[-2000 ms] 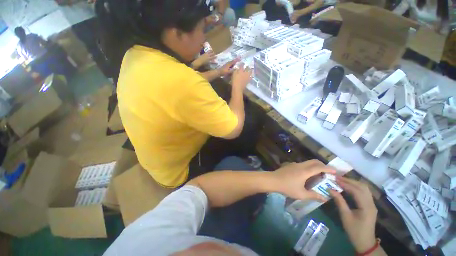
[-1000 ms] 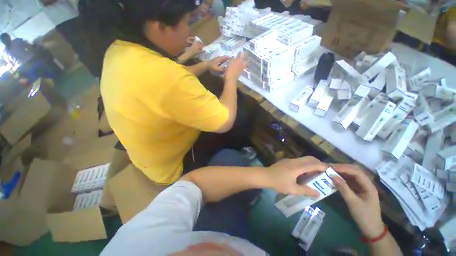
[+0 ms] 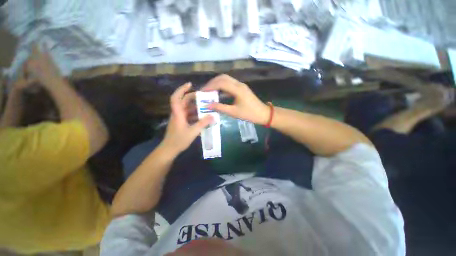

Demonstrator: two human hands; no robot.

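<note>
A small white folding carton (image 3: 211,140) with blue print is held upright in the picture between both hands above the lap. My left hand (image 3: 184,120) grips its left side, with the thumb across its front. My right hand (image 3: 240,100) holds its upper part, with the thumb on the blue print. The far end of the carton is partly hidden by the fingers. A small pale printed piece (image 3: 247,131) lies on the green surface (image 3: 232,157) between the knees.
The white-topped table (image 3: 185,54) runs across the top, with blurred cartons on it. A fan of flat printed sheets (image 3: 285,45) lies at its near edge. A person in a yellow shirt (image 3: 47,175) sits at left; another person's arm (image 3: 412,112) shows at right.
The view has turned and tilted down towards the lap and table edge. The carton now points towards my body, still in both hands; the brown cases have left the view.
</note>
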